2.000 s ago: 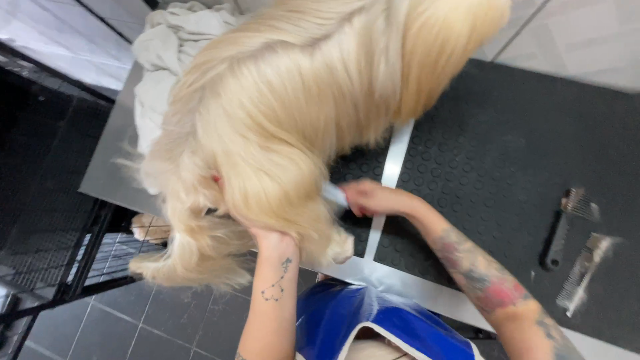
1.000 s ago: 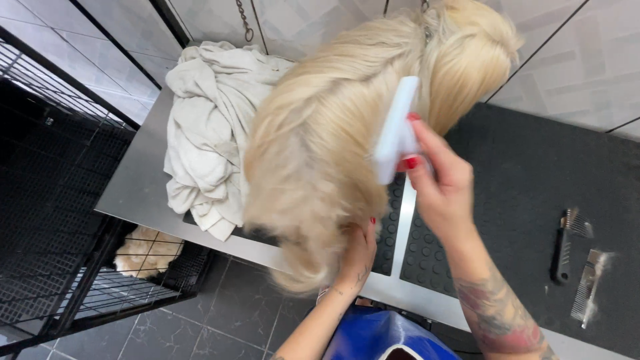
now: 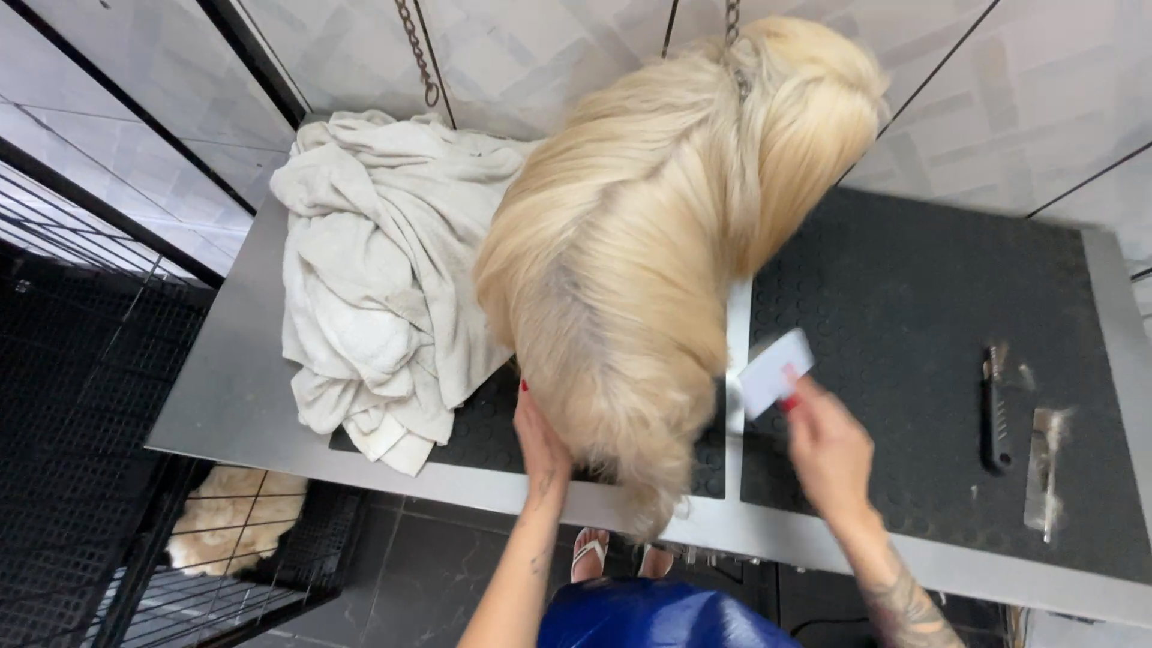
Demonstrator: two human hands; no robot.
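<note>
A long-haired cream dog stands on the grooming table, its head toward the wall and its rump toward me. A chain comes down to its neck. My left hand rests against the left side of its hindquarters; the fingertips are partly hidden by fur. To the right of the rump, my right hand grips a white grooming brush, slightly blurred and apart from the coat. What side of the brush carries the bristles cannot be seen.
A crumpled white towel lies left of the dog. On the black rubber mat at right are a black-handled grooming tool and a metal comb. Below left, another light-furred dog lies in a wire cage. A loose chain hangs by the wall.
My right hand with the brush has moved down and away from the dog's back to the right of its rump. My left hand has shifted to the left side of the hindquarters.
</note>
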